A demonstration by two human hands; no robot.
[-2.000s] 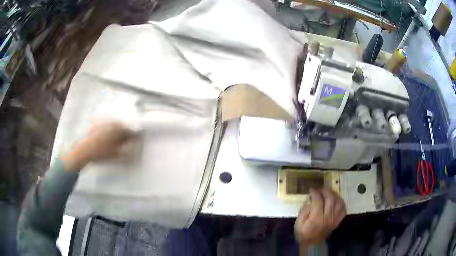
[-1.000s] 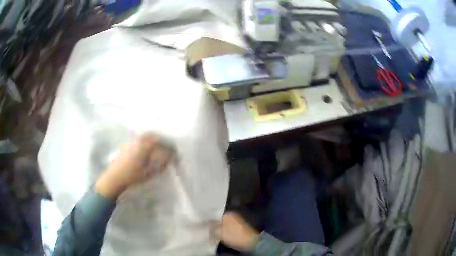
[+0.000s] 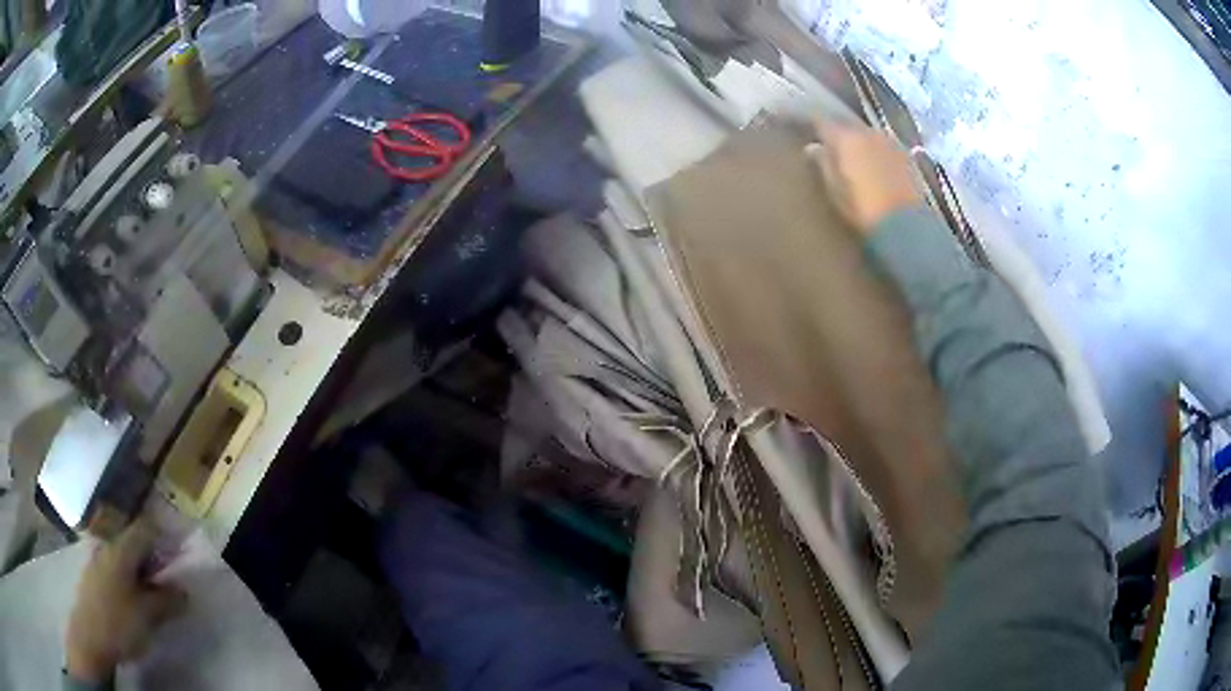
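Note:
The pale beige-grey fabric panel (image 3: 223, 621) lies at the lower left, cut off by the picture's edge. My left hand (image 3: 119, 601) is over it, fingers bent and blurred; whether it grips the cloth cannot be told. A brown panel (image 3: 797, 270) lies flat on the bundle of cut pieces (image 3: 608, 365) at the right. My right hand (image 3: 864, 176) is at the brown panel's far edge, my forearm stretched along its right side. Its fingertips are blurred and their grip is unclear. The overlock machine (image 3: 162, 284) stands at the left.
Red-handled scissors (image 3: 421, 146) and a thin silver tool (image 3: 361, 65) lie on the dark board (image 3: 290, 128) behind the table edge. A cream-framed recess (image 3: 216, 446) is in front of the machine. Tied strips (image 3: 716, 446) hang from the bundle. A white-topped table (image 3: 1188, 621) stands at the far right.
The view has swung right, so the machine now shows at the left. My right hand has moved from the pale panel to the brown panel on the bundle. My left hand remains at the pale panel.

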